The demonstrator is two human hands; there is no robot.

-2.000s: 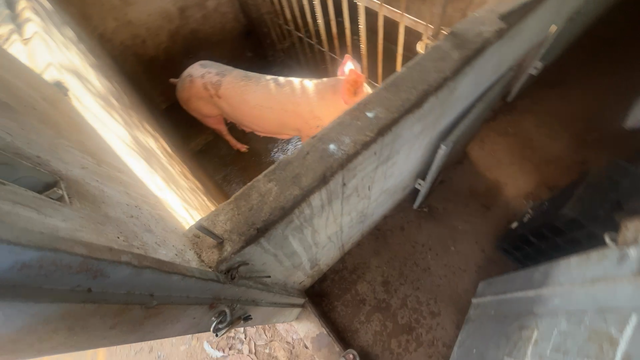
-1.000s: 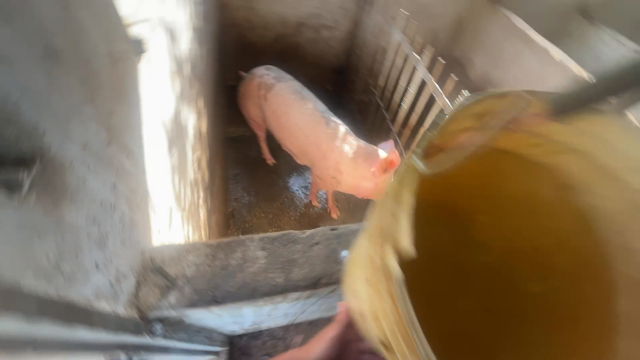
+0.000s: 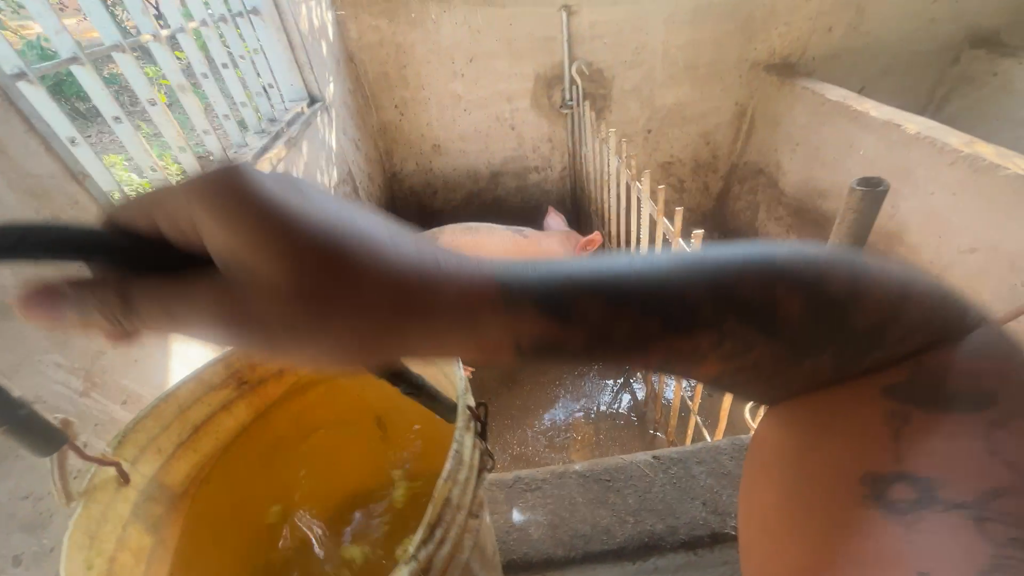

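My right hand is blurred at the left. It grips a black rod-like handle, whose far end is out of frame. My tattooed forearm comes from the right edge across the picture. Below the hand stands a yellowed plastic bucket of yellow-brown liquid, with dark tubing and wire at its rim; whether the gripped handle belongs to it, I cannot tell. Behind my wrist a pink pig is in the pen, its body partly hidden by the arm. My left hand does not show.
A concrete ledge runs along the near side of the pen's wet floor. Metal bars form a fence right of the pig. A barred window is at upper left. A pipe end sticks up at right, before a low wall.
The bucket was at the right one second ago and is now at lower left. My right hand and forearm now cross the picture. The view has swung considerably.
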